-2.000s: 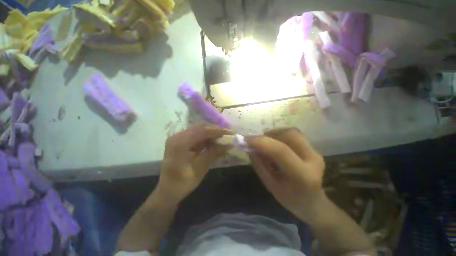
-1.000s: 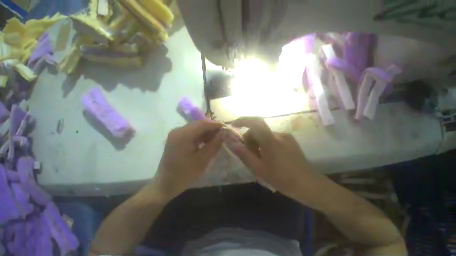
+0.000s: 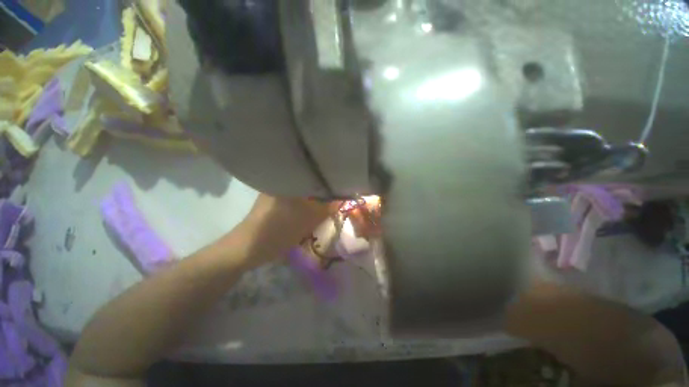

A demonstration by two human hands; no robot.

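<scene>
The sewing machine head (image 3: 249,128) fills the top middle, and a large blurred pale part (image 3: 453,204) hangs in front of the needle area. My left hand (image 3: 291,219) reaches under the head; its fingers are mostly hidden. My right forearm comes in from the right, and my right hand is hidden behind the blurred part. A small pale piece (image 3: 353,238) shows beside a glint of light under the head. A blurred purple strip (image 3: 313,273) lies just in front of it. Another purple strip (image 3: 136,228) lies on the table at the left. What my hands hold cannot be told.
Yellow strips (image 3: 125,87) are heaped at the back left, with a purple pile (image 3: 23,302) along the left edge. Purple and white sewn pieces (image 3: 585,219) lie right of the head. Thread and metal levers (image 3: 582,151) show on the machine.
The view has moved close to the machine head, which now covers much of the picture. Both hands have gone from the table's front edge to under the head. The lamp glare is mostly covered.
</scene>
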